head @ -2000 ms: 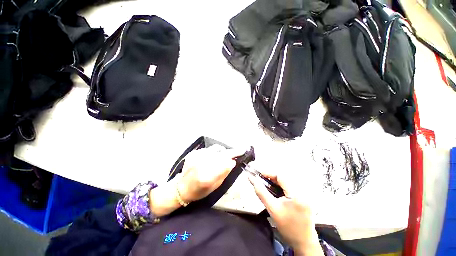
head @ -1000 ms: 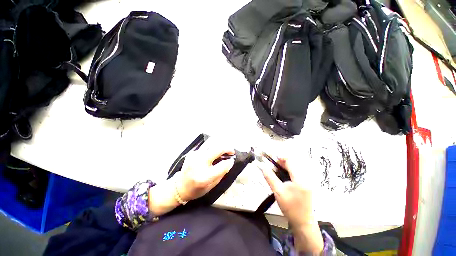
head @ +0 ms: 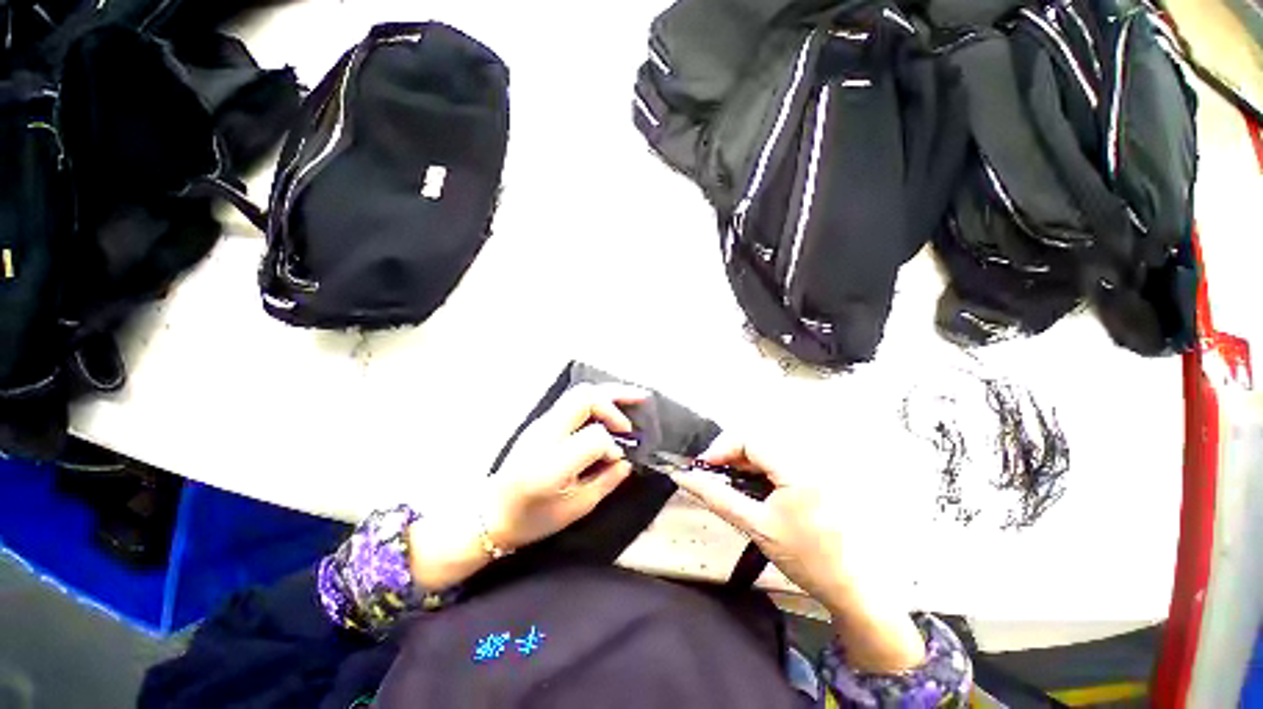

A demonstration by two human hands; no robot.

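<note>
A black fabric pouch (head: 598, 533) lies over the table's near edge and the lap, with its upper part raised in my hands. My left hand (head: 561, 471) pinches the pouch near its upper edge. My right hand (head: 783, 519) holds small dark thread snips (head: 734, 479), mostly hidden by the fingers. Their metal tip is at the fabric beside my left fingertips. Whether the blades are open or closed cannot be told.
One zippered pouch (head: 395, 180) lies at the upper left, beside a tangled black heap (head: 125, 208). Stacked pouches (head: 887, 180) fill the upper right. Thread clippings (head: 1025, 450) lie on the white table (head: 582, 180) at right. A blue bin (head: 229, 554) is below left.
The pouch's upper part now shows a broader grey-black face. The right hand and snips have moved in lower, close to the left fingertips. The whole view has shifted slightly.
</note>
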